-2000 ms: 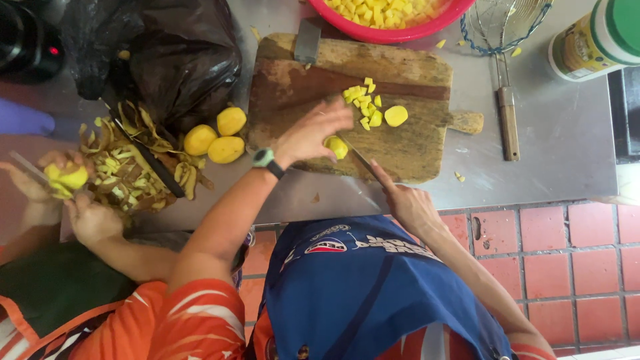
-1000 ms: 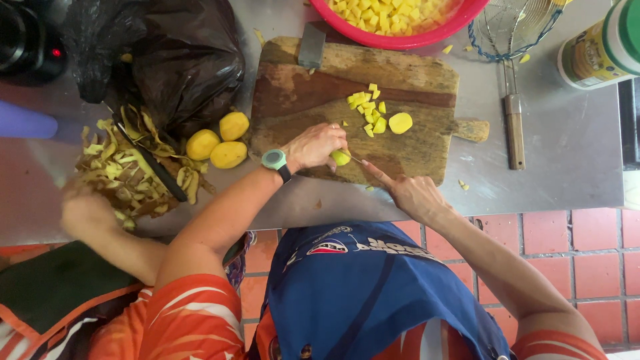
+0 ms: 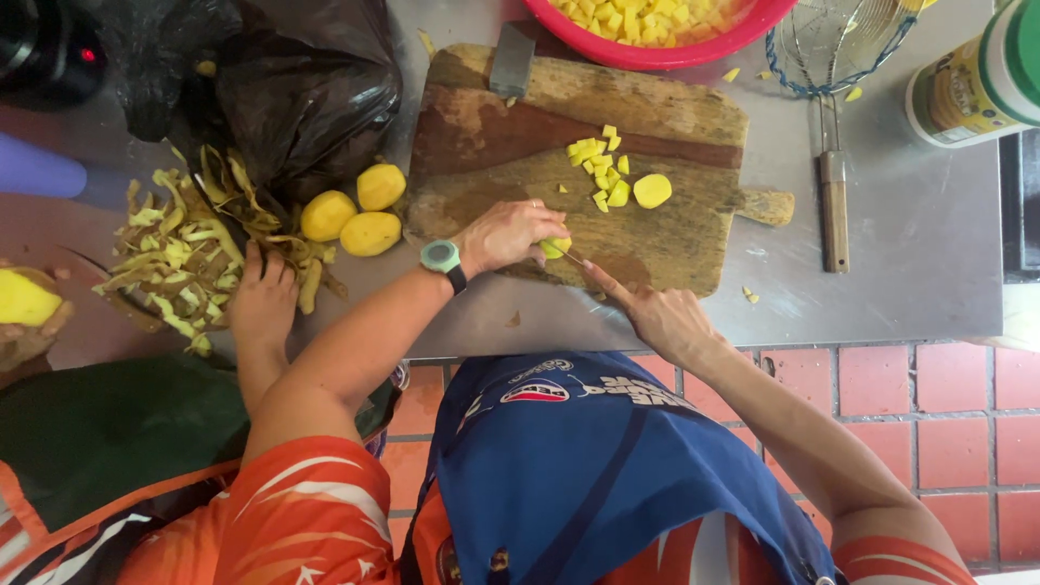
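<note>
On the front part of a wooden cutting board (image 3: 479, 187), my left hand (image 3: 513, 237) grips a peeled potato (image 3: 556, 244), its fingers curled over the far side. My right hand (image 3: 662, 315) holds a knife (image 3: 572, 257) whose blade meets the potato; the handle is mostly hidden in my palm. Behind them lie small potato cubes (image 3: 600, 162) and a round cut piece of potato (image 3: 652, 191). A watch with a pale green case is on my left wrist.
A pink bowl (image 3: 658, 55) of potato cubes stands at the back. Whole peeled potatoes (image 3: 371, 234), peelings (image 3: 187, 252) and black plastic bags (image 3: 309, 89) are left of the board. A co-worker's hands (image 3: 264, 301) are at the far left. A strainer (image 3: 834, 211) and a lidded tub (image 3: 967, 89) are right.
My left hand, raised with fingers spread two seconds ago, has closed around the potato. The co-worker's one hand has moved onto the peelings, while the other holds a potato at the left edge.
</note>
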